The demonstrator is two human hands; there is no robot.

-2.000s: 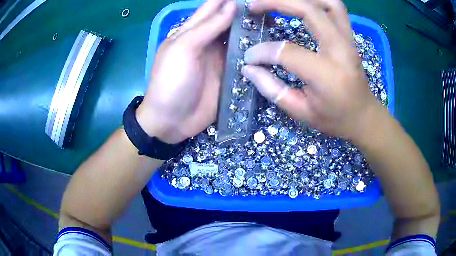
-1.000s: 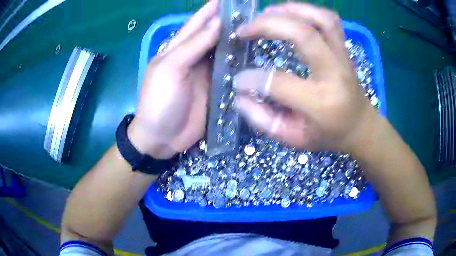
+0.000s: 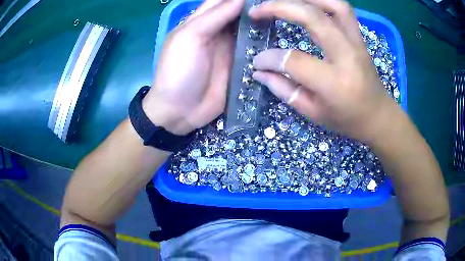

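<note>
A grey metal strip (image 3: 235, 109) with a row of shiny fittings along it is held upright in the picture over the blue parts tray (image 3: 224, 198). My left hand (image 3: 191, 76) grips the strip along its left side. My right hand (image 3: 331, 76) is at the strip's right side, with pale bands on two fingers. Its fingertips are over the row of fittings; whether they pinch a fitting cannot be told. Loose silver fittings (image 3: 285, 158) fill the tray. The strip's upper end is cut off by the picture's edge.
Bright metal strips (image 3: 79, 81) lie on the green bench (image 3: 25, 102) at the left. Stacked strips (image 3: 459, 120) stand at the right edge. A white label (image 3: 211, 163) lies among the fittings. Thin dark rods (image 3: 441, 34) lie at the upper right. Small rings are on the bench.
The whole view has shifted slightly; the bench strips and tray appear higher and further right than one second ago. My right fingers have changed pose a little at the strip.
</note>
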